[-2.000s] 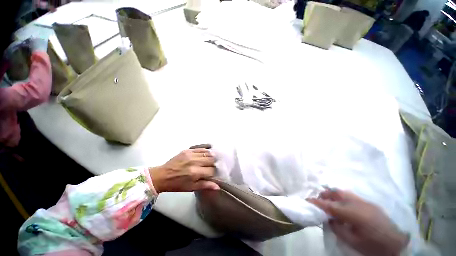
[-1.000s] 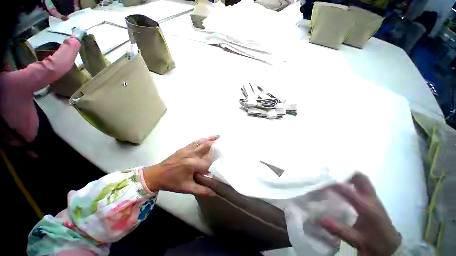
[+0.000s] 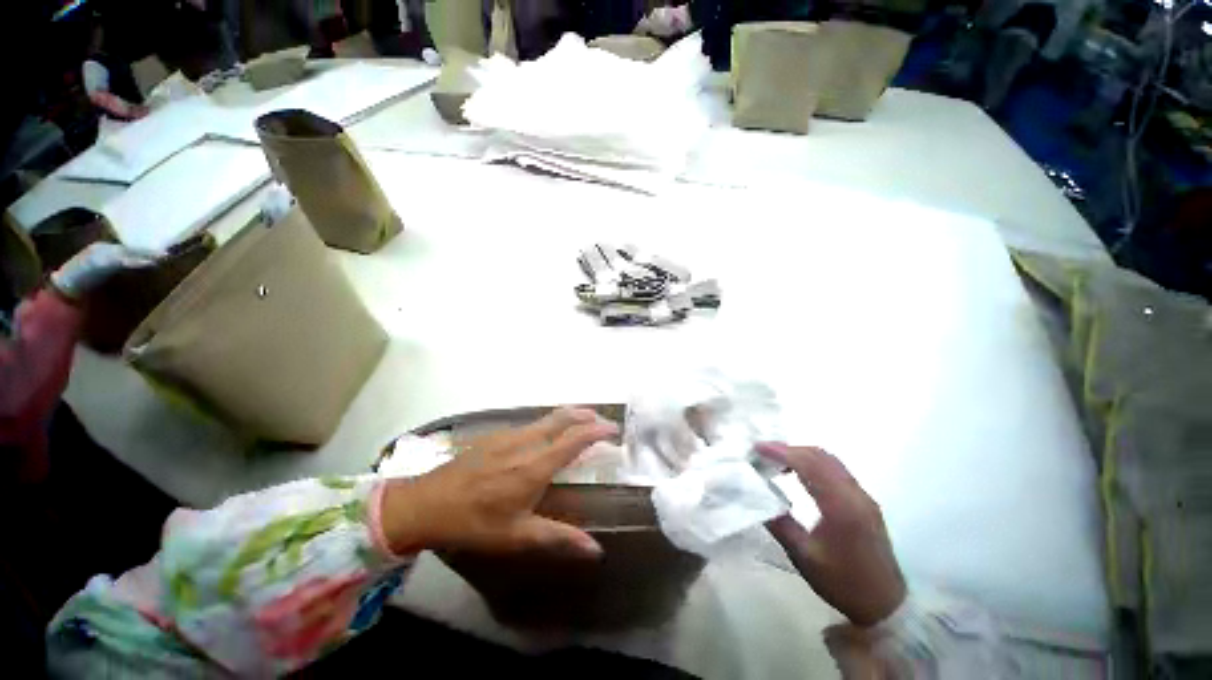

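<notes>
A taupe bag body [image 3: 585, 571] stands open at the table's near edge, its oval rim facing up. White paper shows inside its left end. My left hand [image 3: 499, 492] lies over the opening, fingers spread, thumb on the near rim; whether it grips the rim is hard to tell. My right hand [image 3: 837, 531] holds crumpled white tissue paper [image 3: 711, 465] between thumb and fingers, over the right end of the opening. The bag's base is hidden below the table edge.
A beige bag with a metal dot [image 3: 273, 326] stands left, a narrower one [image 3: 330, 179] behind it. A bundle of straps [image 3: 645, 286] lies mid-table. White sheets [image 3: 585, 100] and two bags [image 3: 775, 77] are at the back. Flat taupe bodies [image 3: 1170, 399] lie right. A gloved hand [image 3: 100, 270] is left.
The tissue has gone from a spread sheet to a crumpled bunch. My right hand has moved left with it to the opening. The bag opening now shows wider. The view has shifted.
</notes>
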